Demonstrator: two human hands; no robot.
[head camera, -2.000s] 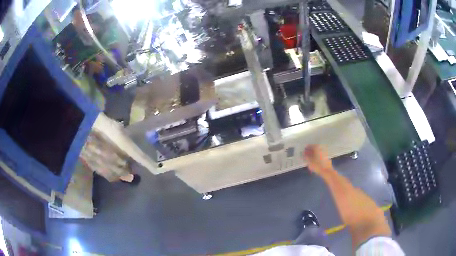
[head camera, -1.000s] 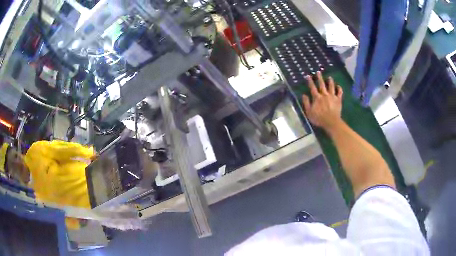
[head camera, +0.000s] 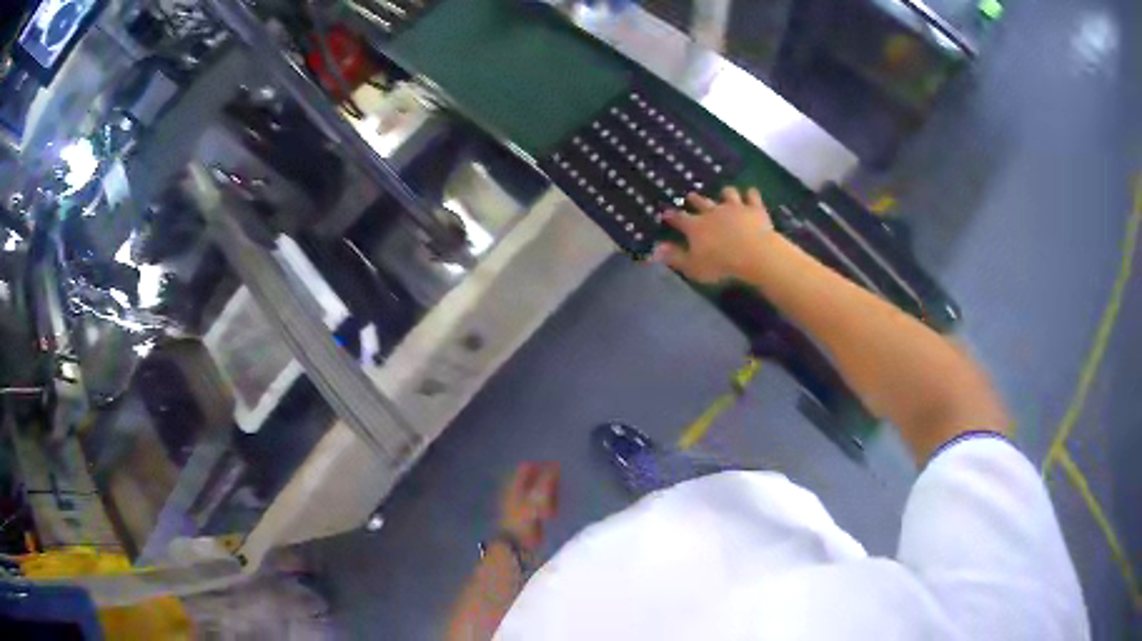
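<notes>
A black parts tray (head camera: 636, 169) with rows of small shiny dots lies on the green conveyor (head camera: 501, 63). My right hand (head camera: 720, 235) is at the tray's lower right edge. Its fingers are spread over the edge and corner, and it does not visibly grip the tray. My left hand (head camera: 532, 501) hangs low over the floor near my body, blurred, with fingers loosely apart and nothing visible in it.
The machine's pale frame (head camera: 501, 301) and an aluminium profile (head camera: 307, 338) stand at left, with a white tray (head camera: 257, 357) inside. A silver side rail (head camera: 776, 119) borders the belt. Dark rails (head camera: 877, 257) lie beyond my right hand. My shoe (head camera: 626, 453) is on the floor. Yellow cloth shows lower left.
The view has turned right. My right hand is farther down the conveyor, still at a tray's edge, with bare belt now behind that tray. My left hand has come into view.
</notes>
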